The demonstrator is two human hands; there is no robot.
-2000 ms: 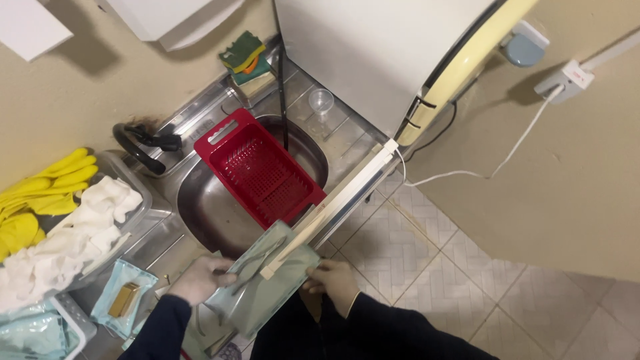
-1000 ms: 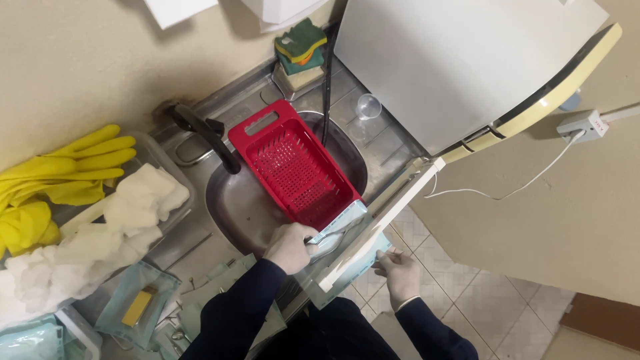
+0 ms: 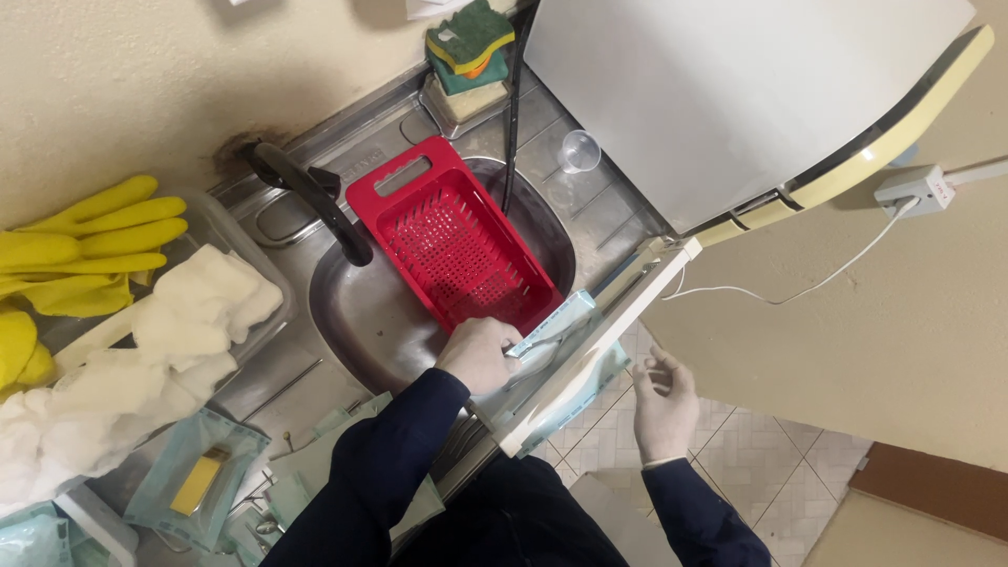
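My gloved left hand (image 3: 482, 356) is closed on a clear and blue sterilization pouch (image 3: 563, 316) with metal instruments inside, at the near end of a red perforated plastic basket (image 3: 457, 236). The pouch passes under the white bar (image 3: 602, 342) of a sealing device, and its blue part hangs out on the other side. To the right of the bar my gloved right hand (image 3: 665, 402) is raised with fingers curled, apart from the pouch and holding nothing visible. The basket lies tilted over the steel sink (image 3: 354, 315).
A black faucet (image 3: 307, 189) reaches over the sink. Left are yellow rubber gloves (image 3: 94, 244) and white gauze (image 3: 197, 307) in a plastic tub. Pouches, one with a yellow item (image 3: 197, 480), lie lower left. Sponges (image 3: 470, 39), a clear cup (image 3: 579, 151) and a white appliance (image 3: 724, 87) stand behind.
My right hand held the pouch's edge a second ago; it has let go and moved away from it. My left hand remains on the pouch at the bar's left side.
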